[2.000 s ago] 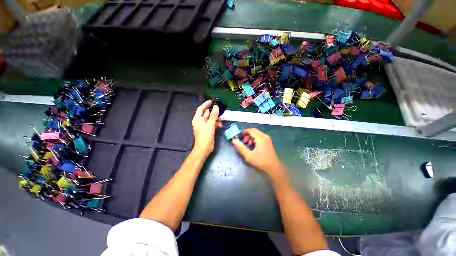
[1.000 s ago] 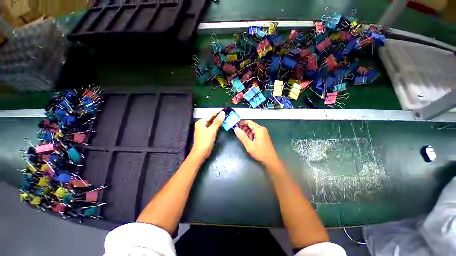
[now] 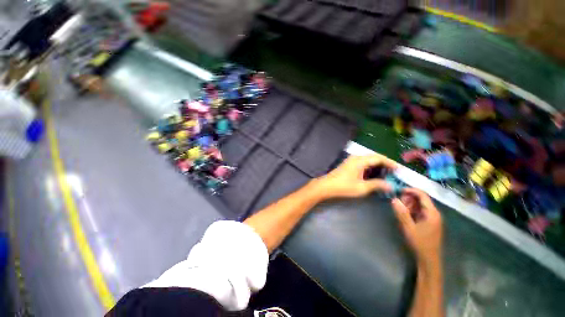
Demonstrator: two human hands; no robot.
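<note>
My left hand (image 3: 359, 177) holds a small dark part with a teal-blue binder clip (image 3: 393, 184) at its fingertips, in front of the pale rail. My right hand (image 3: 421, 217) is just right of the clip, its thumb and fingertips curled at the clip's side. The view is blurred, so the dark part barely shows and I cannot tell how firmly the right fingers grip. The black compartment tray (image 3: 291, 146) lies left of my hands, with a dense heap of clipped units (image 3: 201, 127) on its far left end. Its other visible wells hold nothing.
A loose heap of coloured binder clips (image 3: 489, 133) lies beyond the pale rail (image 3: 471, 207). Stacked black trays (image 3: 337, 21) stand across the line. A person in white (image 3: 15, 124) is at the far left, past a grey floor with a yellow line (image 3: 71, 207).
The view has swung left and tilted, so tray and heaps appear shifted and more floor shows. The teal-blue clip, earlier apart from the dark part in my left hand, is now against it.
</note>
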